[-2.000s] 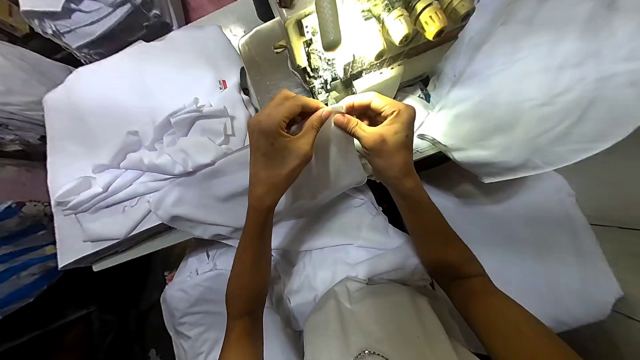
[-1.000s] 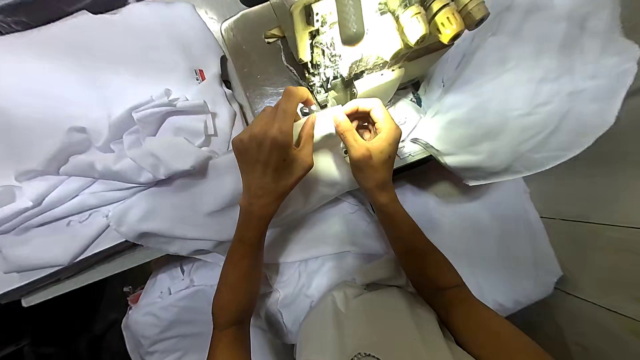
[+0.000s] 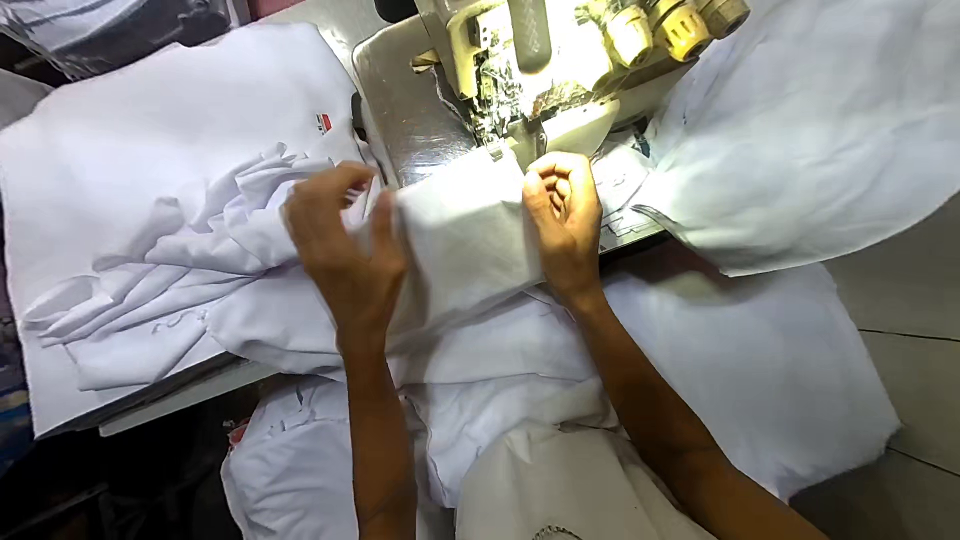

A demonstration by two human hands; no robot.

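Note:
White fabric (image 3: 465, 240) lies at the front of a lit sewing machine (image 3: 517, 67), its upper edge at the presser foot (image 3: 495, 150). My right hand (image 3: 566, 217) has its fingers curled at the right edge of this fabric, close below the machine's needle area; the fingertips seem to pinch the edge. To the left, my left hand (image 3: 349, 240) is blurred, with thumb and fingers apart and nothing seen between them. It is over the left part of the fabric, beside a crumpled white cloth (image 3: 217, 225).
A stack of white fabric pieces (image 3: 187, 97) with a small red mark covers the left of the table. Another white cloth (image 3: 810, 135) hangs at the right. Yellow tension knobs (image 3: 679, 34) top the machine. More white fabric (image 3: 750, 360) lies below the table's edge at the right.
Both hands were together at the fabric's edge near the presser foot. My left hand has let go and moved left, while my right hand remains near the machine.

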